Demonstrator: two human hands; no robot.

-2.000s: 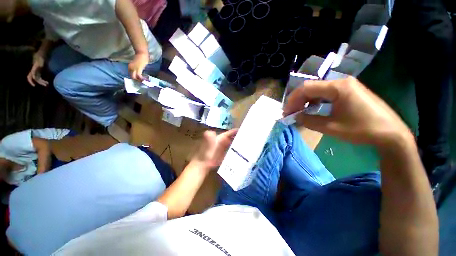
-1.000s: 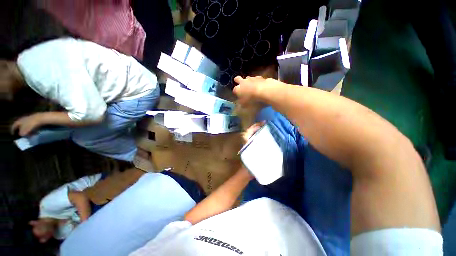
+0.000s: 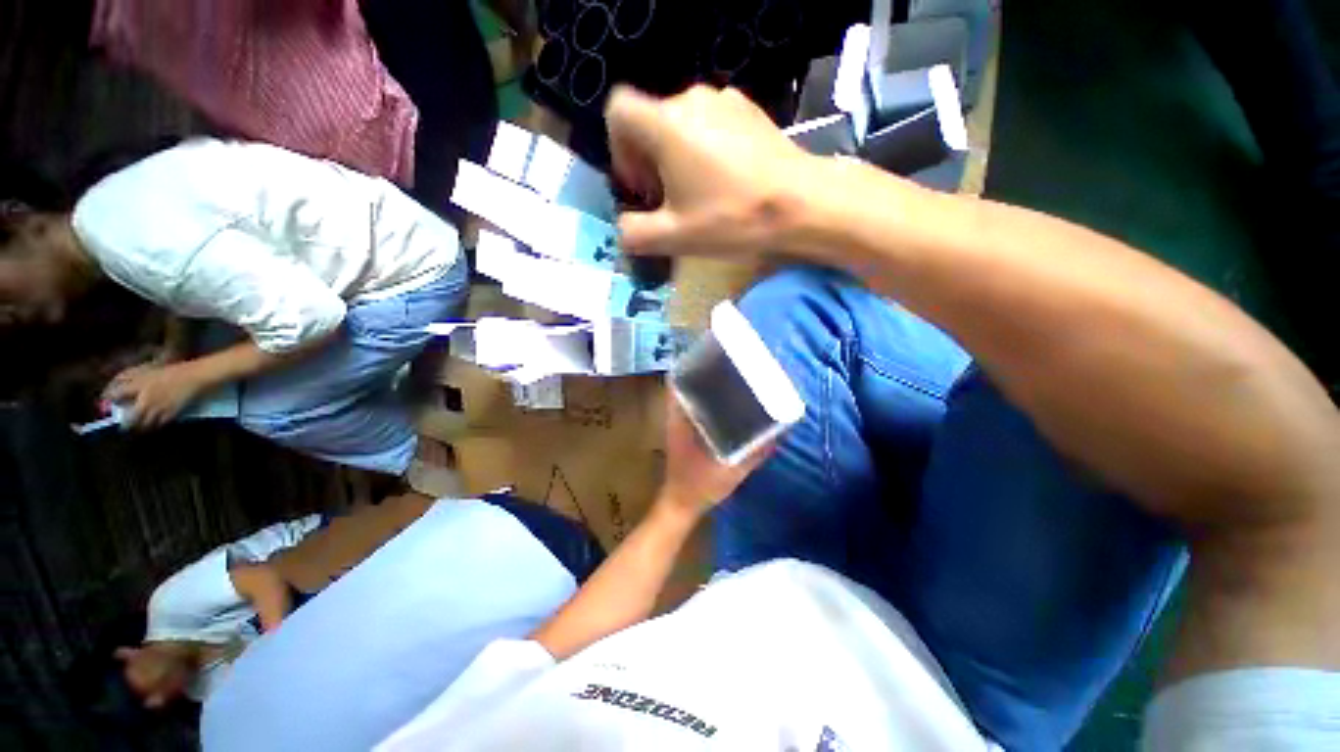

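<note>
My left hand (image 3: 703, 463) holds an open carton (image 3: 729, 385) above my knee, gripping it low. The carton's grey, dark mouth faces me, with a white flap raised on its right side. My right hand (image 3: 698, 169) is in front of the dark cluster of black tube-shaped products (image 3: 588, 44), at the upper middle. Its fingers are curled around a black tube-shaped product (image 3: 644, 262), mostly hidden by the hand and the dark background. The hand is above and left of the open carton, apart from it.
White and pale-blue cartons (image 3: 551, 243) lie at the left on brown cardboard (image 3: 566, 456). Open cartons (image 3: 911, 125) stand at the upper right. One person (image 3: 265, 243) sits at the left, another (image 3: 221, 610) at lower left. Green floor (image 3: 1088, 176) shows at the right.
The carton in my left hand has tipped from showing a closed white face to showing its open mouth. My right hand has moved up and now has a dark product in its fingers.
</note>
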